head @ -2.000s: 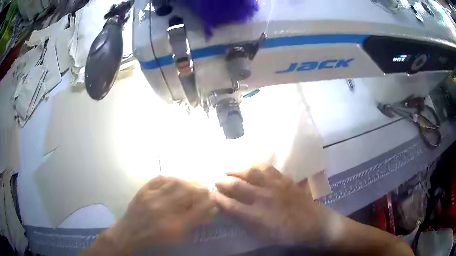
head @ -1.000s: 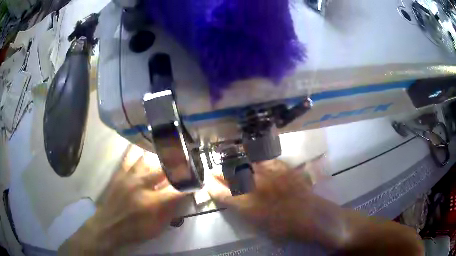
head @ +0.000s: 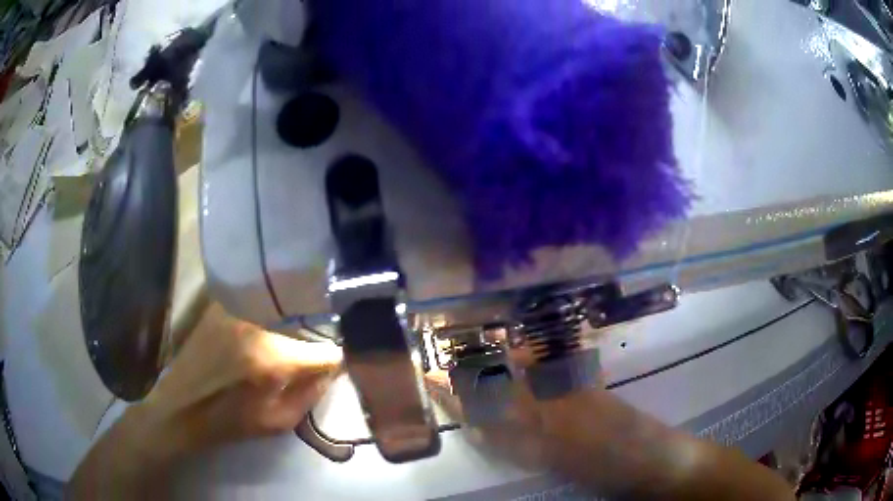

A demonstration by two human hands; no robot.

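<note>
The white sewing machine head (head: 774, 157) fills the upper middle. A shiny upright metal cover (head: 387, 367) stands on its front, with a small grey block (head: 480, 389) and the tension assembly (head: 553, 342) to the right. My left hand (head: 230, 387) lies left of the metal cover, its fingertips near the bright needle area. My right hand (head: 553, 435) reaches in from the right; its fingertips are hidden behind the grey block and cover. A cream panel (head: 67, 303) lies at the left. The needle and foot are hidden, and any cloth under my fingers cannot be made out.
A dark grey lamp (head: 129, 264) hangs left of the head. A purple fluffy cloth (head: 558, 127) drapes over the head. Cut pieces (head: 73, 113) lie at the back left. Scissors (head: 842, 308) lie at the right. A ruler scale (head: 764, 406) runs along the table's front edge.
The view has moved closer over the machine head, so the purple cloth and metal cover look larger. My hands have moved from the cloth in front to beside the needle area, partly hidden.
</note>
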